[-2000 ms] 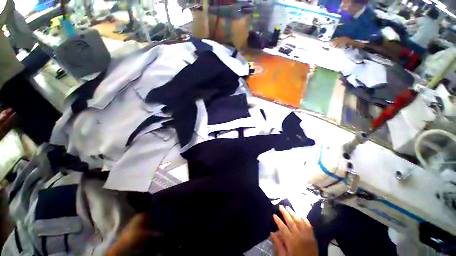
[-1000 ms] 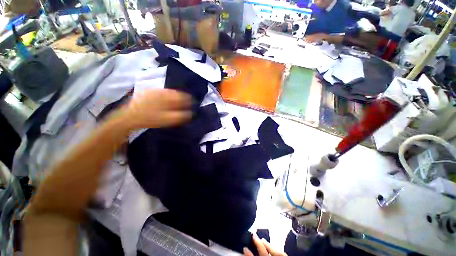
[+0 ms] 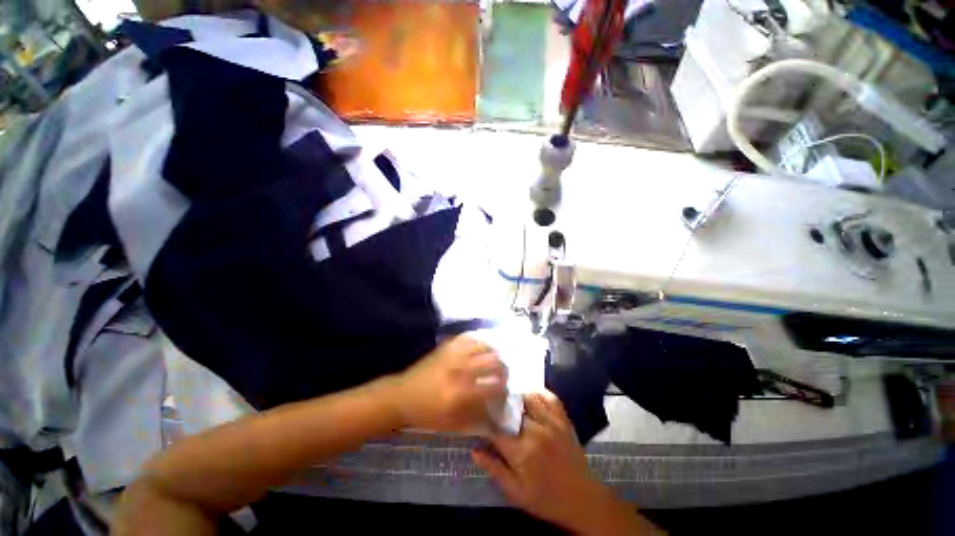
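Observation:
A small light piece [image 3: 512, 408], almost white under the lamp, is at the needle area. My left hand [image 3: 456, 385] pinches it from the left with curled fingers. My right hand [image 3: 539, 450] holds its lower right edge, just in front of the presser foot. The presser foot and needle are hard to see in the glare. The white sewing machine head [image 3: 670, 246] stands right of my hands. A large navy panel [image 3: 304, 304] lies left of the needle, on the heap. Dark cloth also lies right of the piece, under the machine arm.
A heap of light grey cloth [image 3: 84, 199] fills the left. Navy cut pieces [image 3: 681, 377] and dark reddish snips [image 3: 796, 389] lie under the machine arm. A measuring scale [image 3: 712, 461] runs along the front edge. Orange [image 3: 403, 63] and green [image 3: 515, 63] sheets lie behind.
The view has turned down and right towards the machine. My left hand has moved from the navy cloth on the heap to the needle area. Both hands now hold the small light piece.

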